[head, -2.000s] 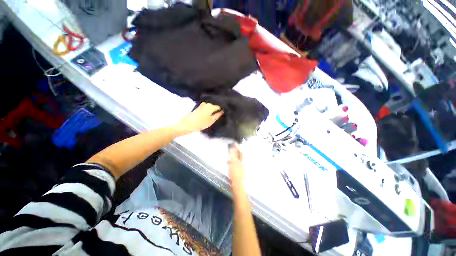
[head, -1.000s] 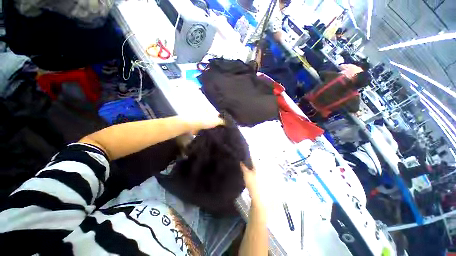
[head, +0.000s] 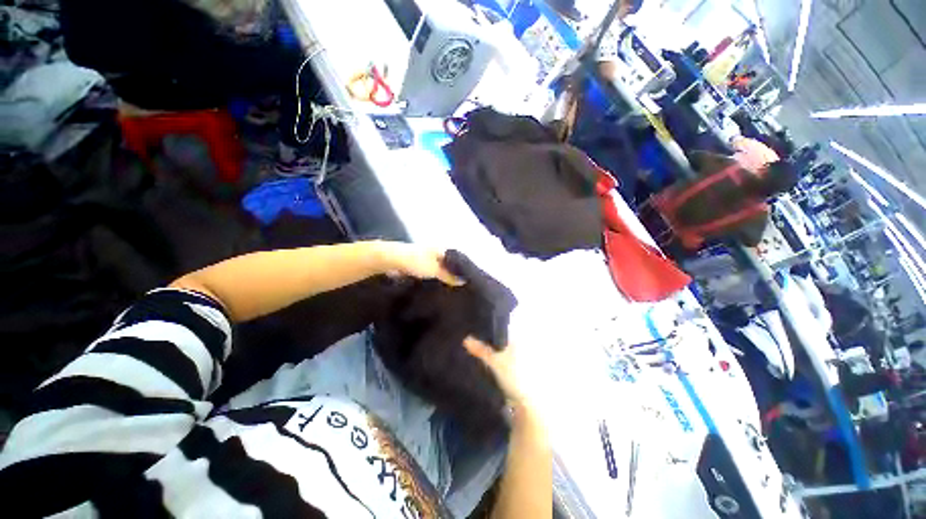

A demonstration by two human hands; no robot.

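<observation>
A dark brown-black garment piece [head: 437,340] hangs over the table's front edge and my lap. My left hand [head: 424,264] holds its upper edge, with the fingers partly hidden in the cloth. My right hand [head: 495,367] lies on the cloth's right side, thumb and fingers against it; whether it grips is hard to tell. A larger dark stack of garment pieces [head: 528,188] lies farther back on the white table. The white sewing machine [head: 675,390] with a blue stripe stands at the right.
Red fabric [head: 642,262] lies beside the stack. Thread snips [head: 607,448] and thin tweezers [head: 633,476] lie near the machine. Scissors [head: 381,86], a dark box [head: 393,130] and a vented motor end [head: 447,66] are at the far left. A red stool [head: 188,137] stands on the floor.
The garment piece has come off the table by the needle to the front edge and lap, both hands with it. Since then it has shifted slightly, and the view has turned.
</observation>
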